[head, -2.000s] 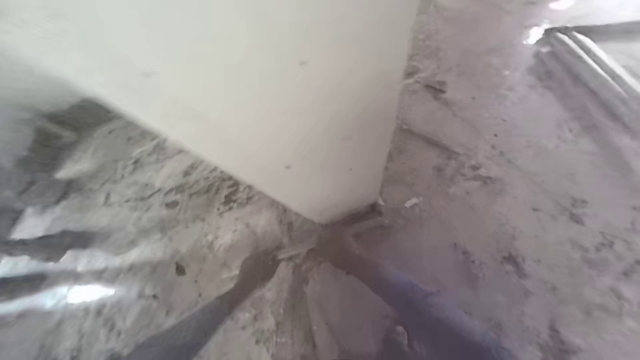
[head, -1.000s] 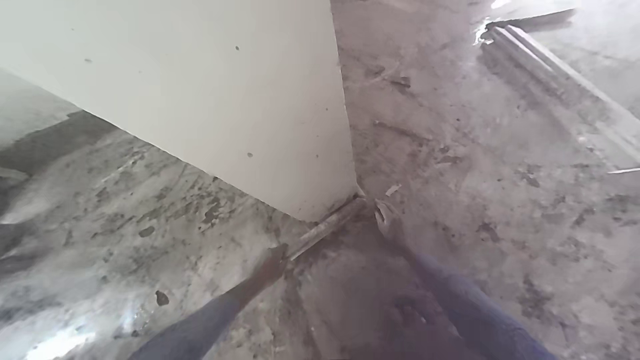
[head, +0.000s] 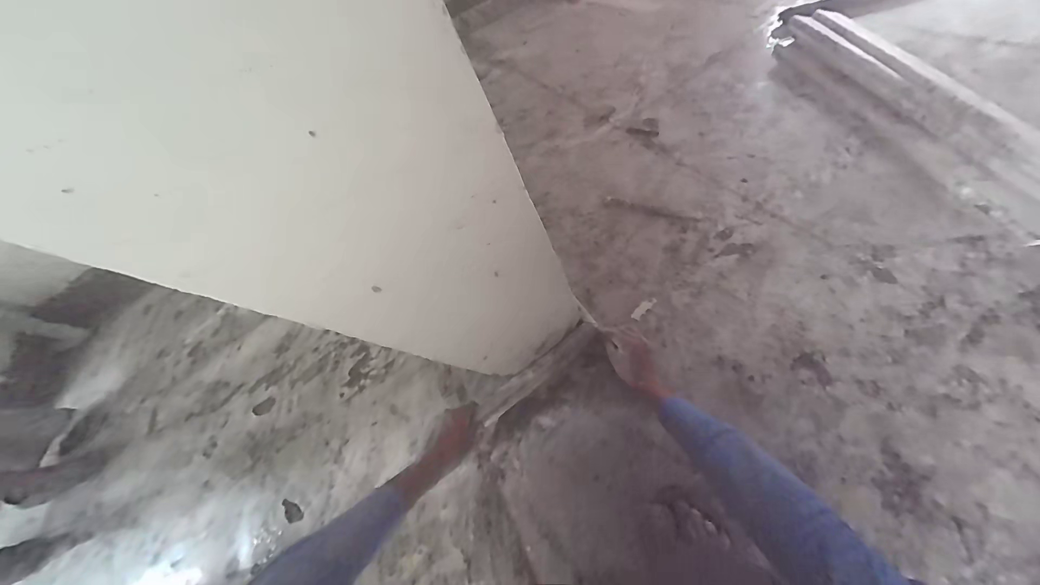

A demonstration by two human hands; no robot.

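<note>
A long, thin grey strip (head: 536, 378), its material unclear, lies along the foot of a pale plastered wall or pillar (head: 341, 203). At the strip's lower left end is my left hand (head: 457, 431), which seems to touch it; the fingers are blurred. My right hand (head: 632, 361) is at the other end, beside the wall's bottom corner, with its fingertips near or on the strip. Whether either hand grips it cannot be made out. Both forearms are in blue sleeves.
The rough, stained concrete floor (head: 772, 325) spreads around the wall. A small pale scrap (head: 643, 309) lies just beyond my right hand. Long pale lengths of material (head: 910, 77) lie at the upper right. Dark patches and some objects, unclear in kind, are at the left edge.
Two seconds ago both hands were blurred and close together below the wall's corner; now they are apart, one at each end of the strip. The view has shifted.
</note>
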